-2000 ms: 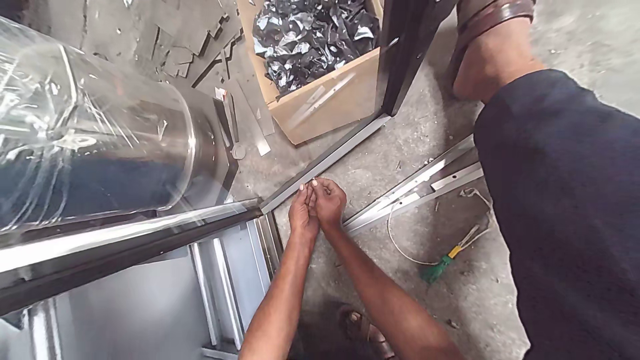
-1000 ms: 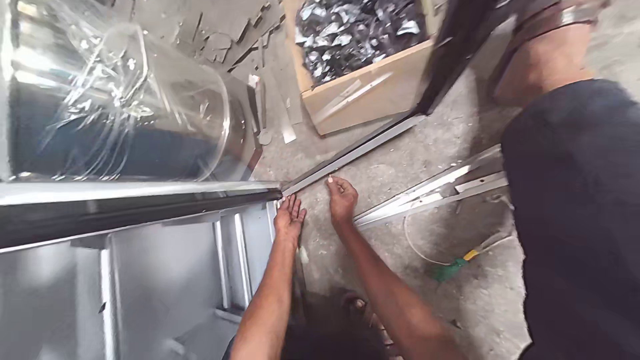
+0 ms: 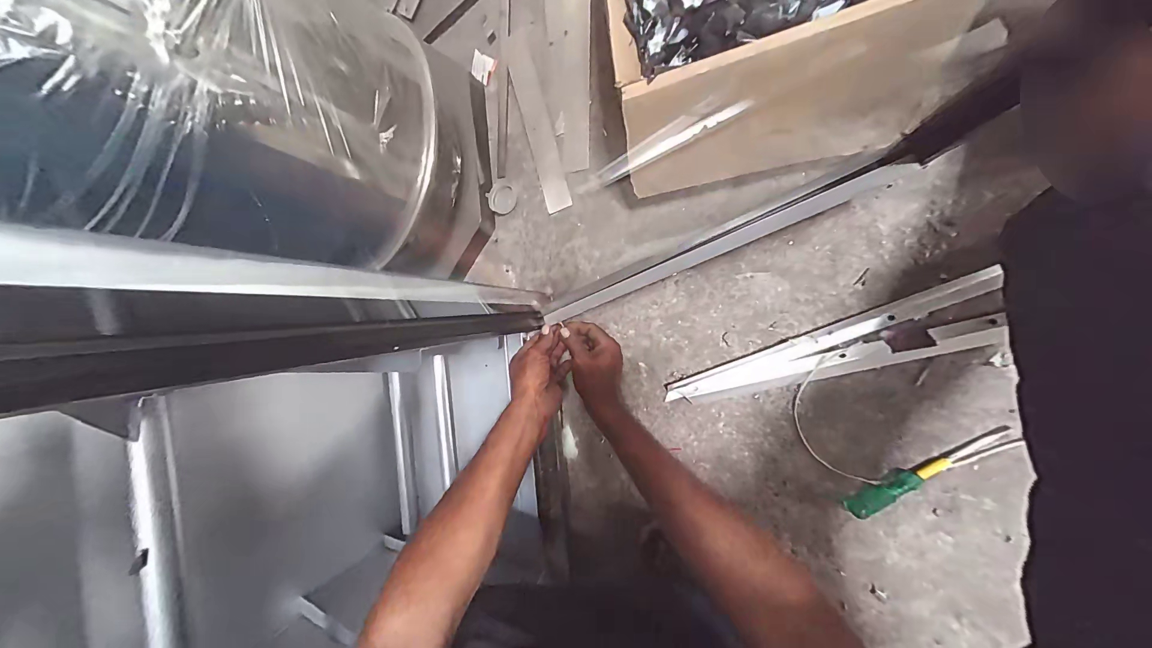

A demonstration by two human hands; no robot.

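My left hand [image 3: 537, 364] and my right hand [image 3: 592, 360] are close together, fingertips at the corner where a long metal channel [image 3: 720, 243] on the floor meets the dark-edged metal frame [image 3: 270, 355]. A small pale bit shows between the fingertips of my right hand; what it is cannot be made out. Whether my left fingers grip anything is hidden. Left of my arms lies a grey sheet-metal panel [image 3: 270, 459] with raised ribs, below the frame.
A cardboard box [image 3: 756, 117] of shiny dark pieces stands beyond the channel. A plastic-wrapped cylinder [image 3: 297, 153] is at upper left. Metal strips [image 3: 837, 346] and a green-and-yellow connector [image 3: 886, 493] with a wire lie at right, near a person's dark-clothed leg [image 3: 1080, 405].
My hands were together on the channel, then apart with the left one spread; now they have come together again at the corner. The view has moved closer.
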